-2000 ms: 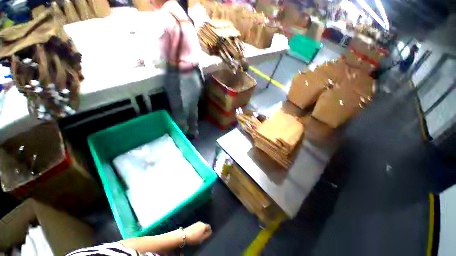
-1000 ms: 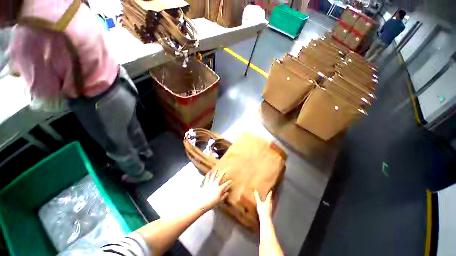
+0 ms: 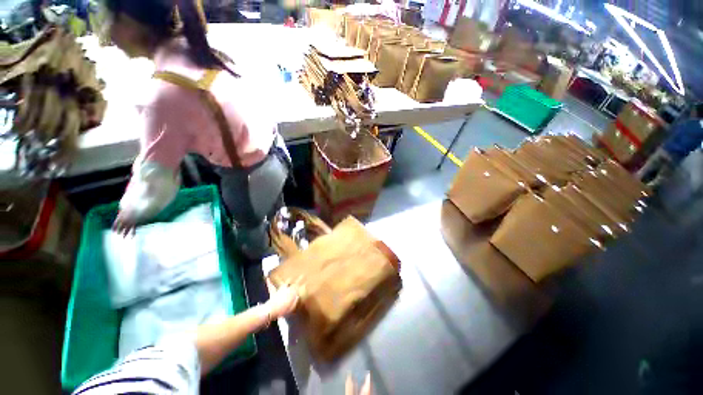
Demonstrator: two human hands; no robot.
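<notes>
A stack of flat tan-brown tote bags [image 3: 343, 281] lies on the pale-topped platform [image 3: 432, 308], its handles bunched at the far left side. My left hand [image 3: 285, 301] rests against the near left edge of the stack; its fingers are partly hidden, so its grip cannot be told. My right hand [image 3: 358, 384] shows only as fingertips at the bottom edge of the picture, over the platform and apart from the stack. Standing tote bags [image 3: 539, 231] fill two rows farther along the platform.
A green plastic crate [image 3: 75, 308] with white plastic is at the left; a person [image 3: 208, 108] in pink reaches into it. Behind are a white worktable [image 3: 301, 116] with bags on it and an open carton [image 3: 347, 181]. Another green crate [image 3: 528, 108] stands farther back.
The stack has moved left on the platform, to its near left edge. My right hand has come off the stack and dropped to the picture's bottom edge. The person in pink has bent towards the crate.
</notes>
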